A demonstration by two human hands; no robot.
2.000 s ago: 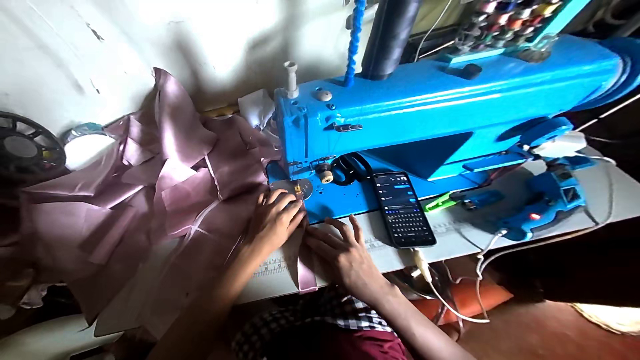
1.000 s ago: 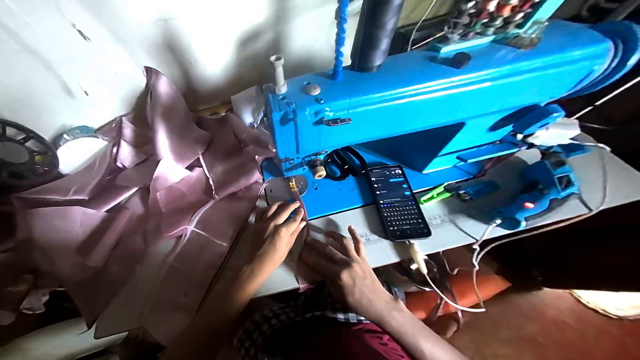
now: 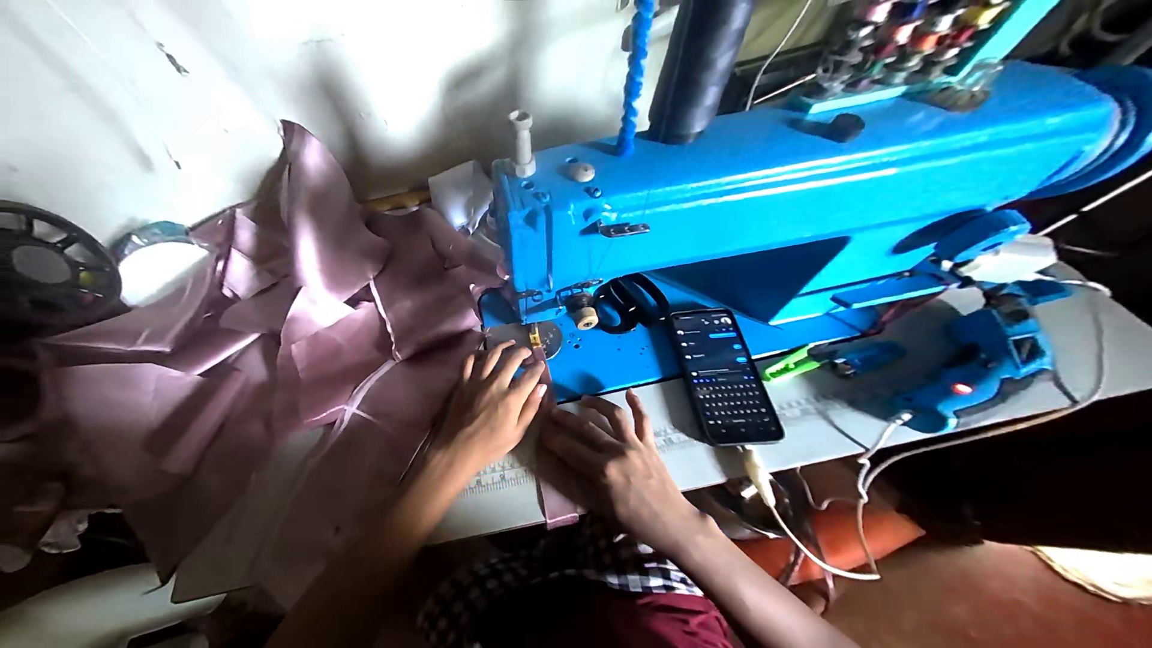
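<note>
A blue sewing machine (image 3: 792,162) spans the upper right, its presser foot (image 3: 536,337) over the needle plate. Under the foot runs a narrow pink fabric strip (image 3: 560,508), which hangs down over the table's front edge. My left hand (image 3: 493,400) lies flat just left of the strip near the plate, fingertips by the foot. My right hand (image 3: 612,454) rests on the strip's right side, thumb side against it, fingers bent and somewhat spread. Whether either hand pinches the strip cannot be seen. A large heap of mauve satin fabric (image 3: 351,360) lies left of the machine.
A smartphone (image 3: 727,378) with a white cable lies right of my right hand. Black-handled scissors (image 3: 630,303) are behind it on the machine bed. A green clip (image 3: 792,362) and a blue device with a red light (image 3: 976,369) lie farther right. A black fan (image 3: 54,261) stands at far left.
The strip's lower end shows below my right hand now, mostly hidden one second ago. Both hands stay beside the presser foot.
</note>
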